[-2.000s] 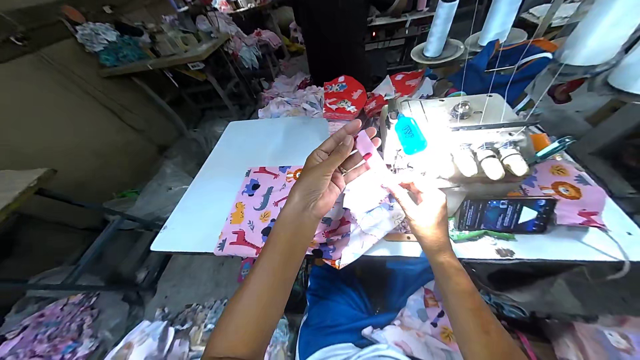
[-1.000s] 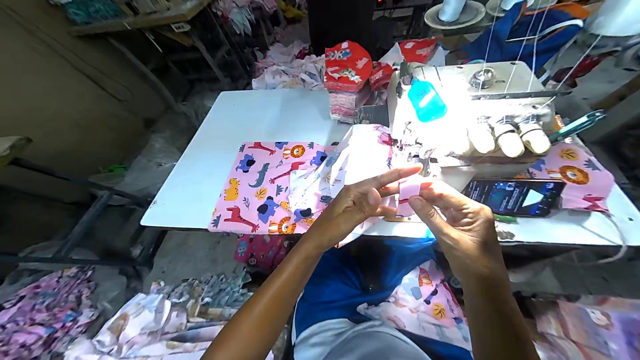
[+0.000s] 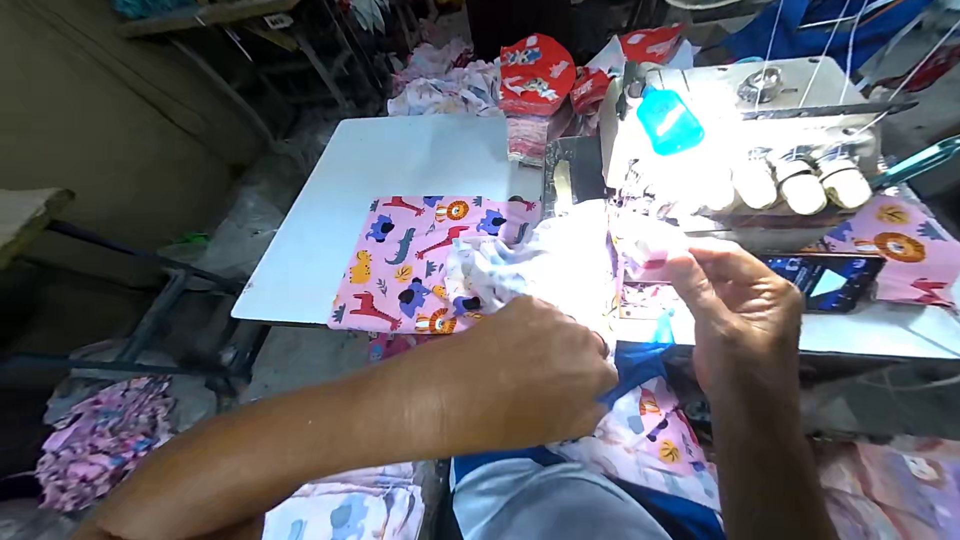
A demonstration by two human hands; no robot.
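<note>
My right hand (image 3: 739,300) pinches a small pink fabric piece (image 3: 656,255) between thumb and fingers, in front of the brightly lit overlock sewing machine (image 3: 720,150). My left hand (image 3: 536,367) is bent over the table's front edge with its back to the camera; its fingers are hidden, so what it holds cannot be seen. Just beyond it lies a crumpled white printed cloth (image 3: 555,255), partly on a flat pink animal-print fabric (image 3: 412,262). Glare hides the machine's needle area.
The white table (image 3: 300,255) runs left of the machine. Red fabric rounds (image 3: 536,75) stand stacked behind. A smartphone (image 3: 825,281) and more animal-print fabric (image 3: 900,247) lie at right. Printed cloth (image 3: 660,427) rests on my lap; fabric heaps (image 3: 109,442) sit low at left.
My hands were together at the small pink piece a second ago; now they are apart. The left has moved down and over the table edge, while the right keeps the piece.
</note>
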